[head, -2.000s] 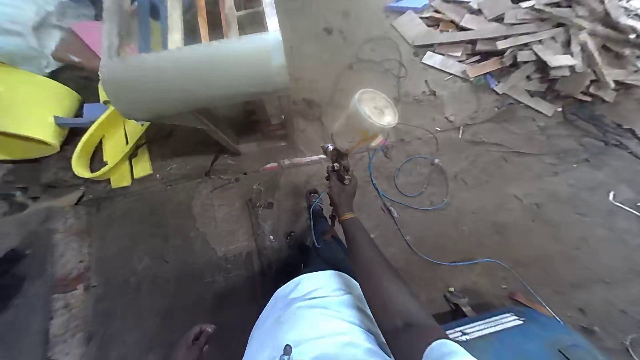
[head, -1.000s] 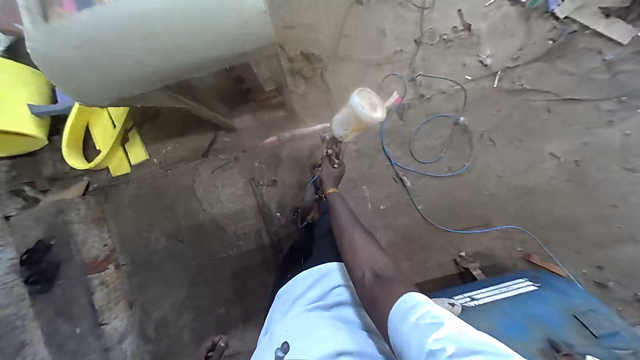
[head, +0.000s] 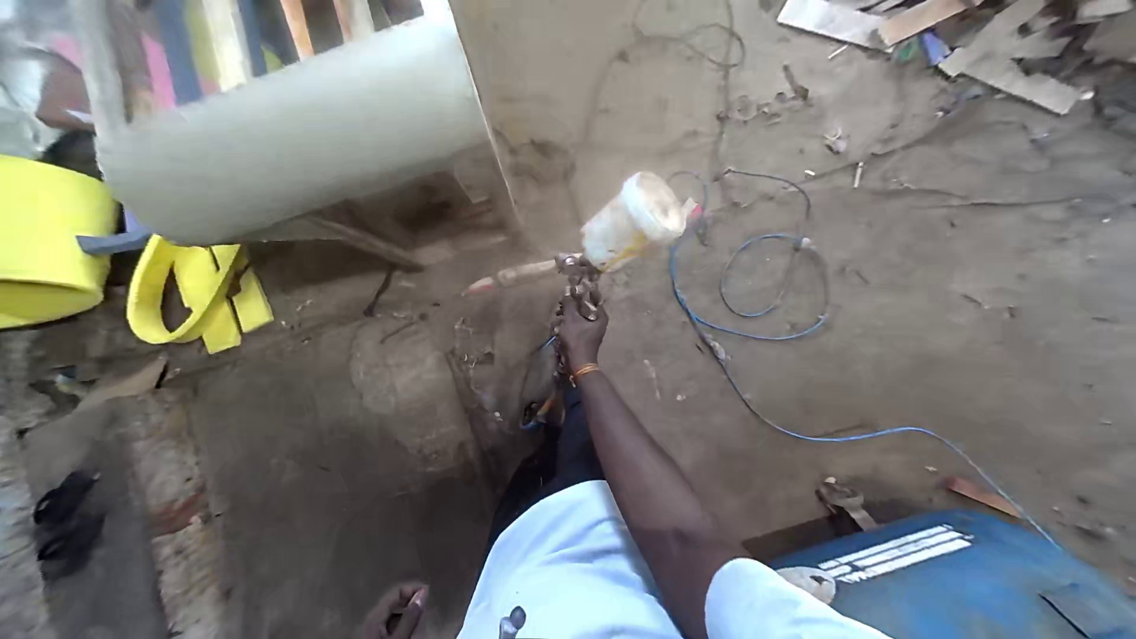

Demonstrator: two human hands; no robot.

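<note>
My right hand point(head: 582, 327), with an orange band at the wrist, is closed around the handle of a metal spray gun point(head: 579, 271). A whitish plastic cup point(head: 630, 222) with yellow stains is fixed to the gun and tilts up to the right. Left of the gun, a pale stick-like thing point(head: 515, 276) with a reddish tip is seen; whether it touches the gun I cannot tell. My left hand point(head: 401, 611) hangs low at the bottom edge, partly cut off, and holds nothing that I can see. A large pale, smooth curved panel point(head: 302, 133) lies ahead on the left.
Yellow foam strips point(head: 200, 297) and a yellow foam roll point(head: 49, 240) are at the left. A blue hose point(head: 799, 335) loops over the dirt floor at the right. Wood scraps point(head: 1012, 62) lie at the upper right, and a blue tank-like object point(head: 958, 577) at the lower right.
The view has shifted, with the wood pile now largely out of frame at the upper right. My right hand keeps its hold on the spray gun.
</note>
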